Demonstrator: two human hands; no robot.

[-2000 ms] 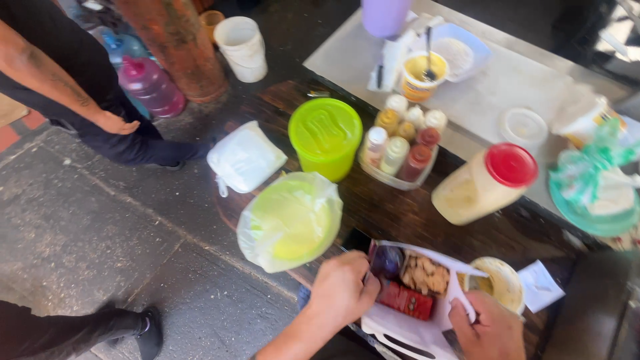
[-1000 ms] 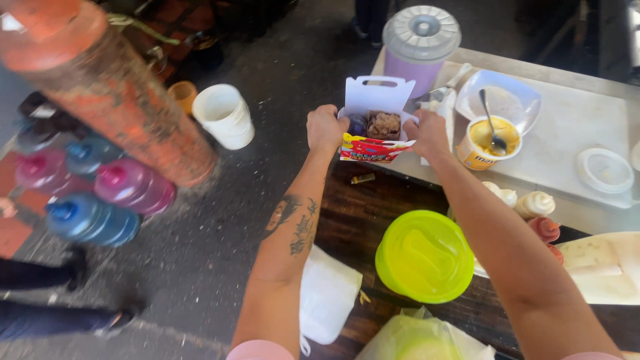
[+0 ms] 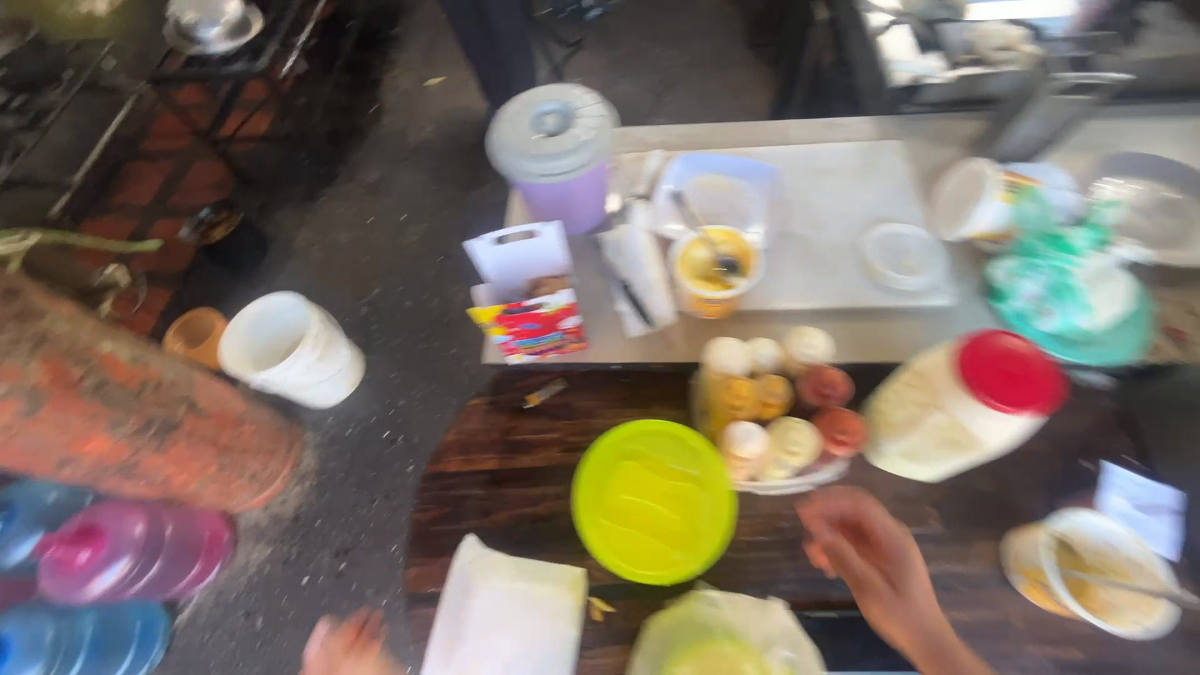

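An opened carton food box with a cut-out handle stands at the left end of the metal counter, food showing inside. My left hand is at the bottom edge, left of a white paper or plastic packet; it is blurred and partly cut off. Over the dark wooden table, my right hand hangs empty with fingers loosely bent, just below the basket of sauce bottles. A lime-green lidded tub lies between the hands, above a bag-lined green container.
A purple bucket with grey lid, a yellow sauce tub with spoon and a teal bag stand on the counter. A red-lidded jar lies right. Left are a rusty cylinder, white bucket and water jugs.
The food box, held in both hands over the counter a second ago, now stands there released. Both hands have drawn back toward the bottom of the view.
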